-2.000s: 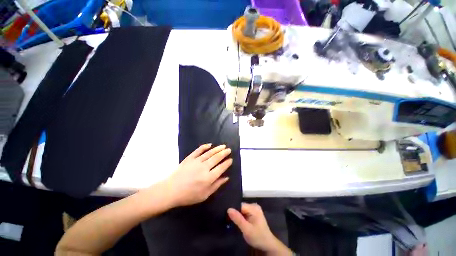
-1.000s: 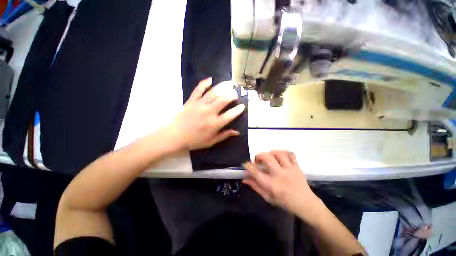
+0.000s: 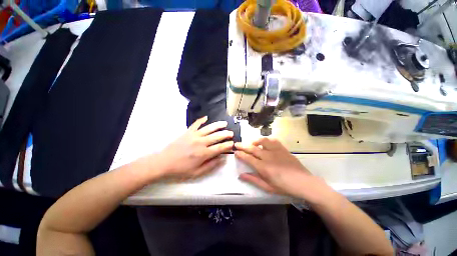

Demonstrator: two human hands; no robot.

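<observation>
A black fabric panel (image 3: 206, 65) lies on the white table left of the machine head, its near end under the presser foot area. My left hand (image 3: 200, 147) lies flat on the panel's near end, fingers spread. My right hand (image 3: 270, 165) is just right of it, its fingertips at the panel's near right corner; whether they pinch the fabric is unclear. The white sewing machine (image 3: 346, 85) has a blue stripe. Its presser foot (image 3: 239, 119) stands just beyond my fingers; the needle cannot be made out.
Larger black cut pieces (image 3: 95, 95) lie on the table at the left. A yellow-orange ring coil (image 3: 272, 27) sits around a post on the machine head. A dark control panel (image 3: 441, 124) is at the right. A blue basket (image 3: 50, 17) stands back left.
The panel has moved away from me past the foot; its near end has left the table edge. Both hands moved forward with it, and my right hand came up from below the edge. The view shifted.
</observation>
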